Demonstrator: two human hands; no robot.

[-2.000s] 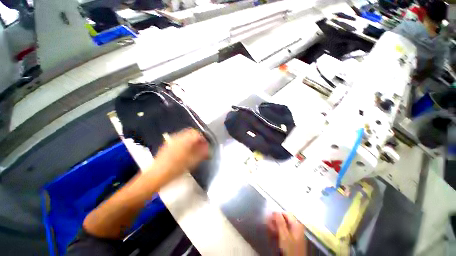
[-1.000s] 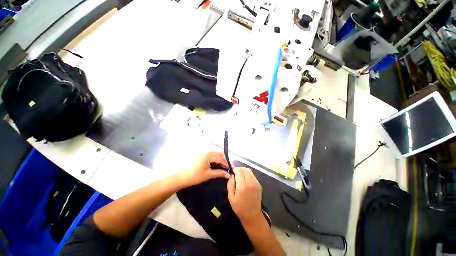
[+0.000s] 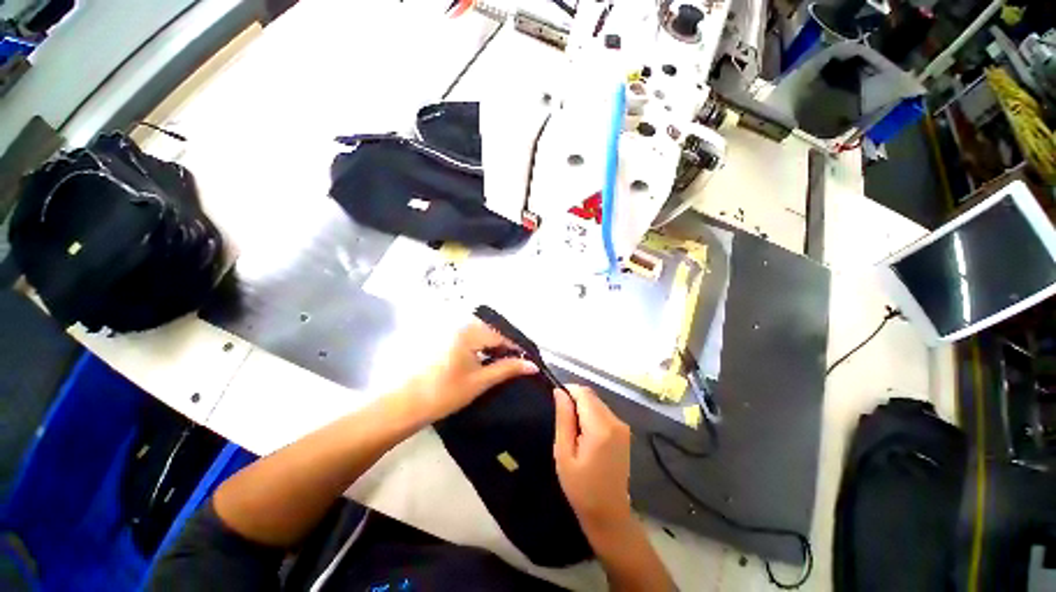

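Note:
A black bag panel (image 3: 510,491) with a small yellowish label hangs over the table's front edge, close to my body. My left hand (image 3: 484,368) pinches its upper edge beside a narrow black strip (image 3: 510,328), whose free end points up and to the left. My right hand (image 3: 588,445) grips the same edge on the right, thumb and fingers closed on it. The fingers hide the exact join between strip and panel.
The white sewing machine head (image 3: 579,156) with a blue air tube (image 3: 614,174) stands ahead. A taped template (image 3: 683,335) lies beside it. Black panels (image 3: 405,191) and a black stack (image 3: 116,243) lie left. Snips (image 3: 699,387), a monitor (image 3: 979,266) and a black bag (image 3: 901,497) are right.
Since the oldest frame, both hands have come together on the panel near my body. In the last second, my right hand has moved slightly right and down, and the strip has tilted left.

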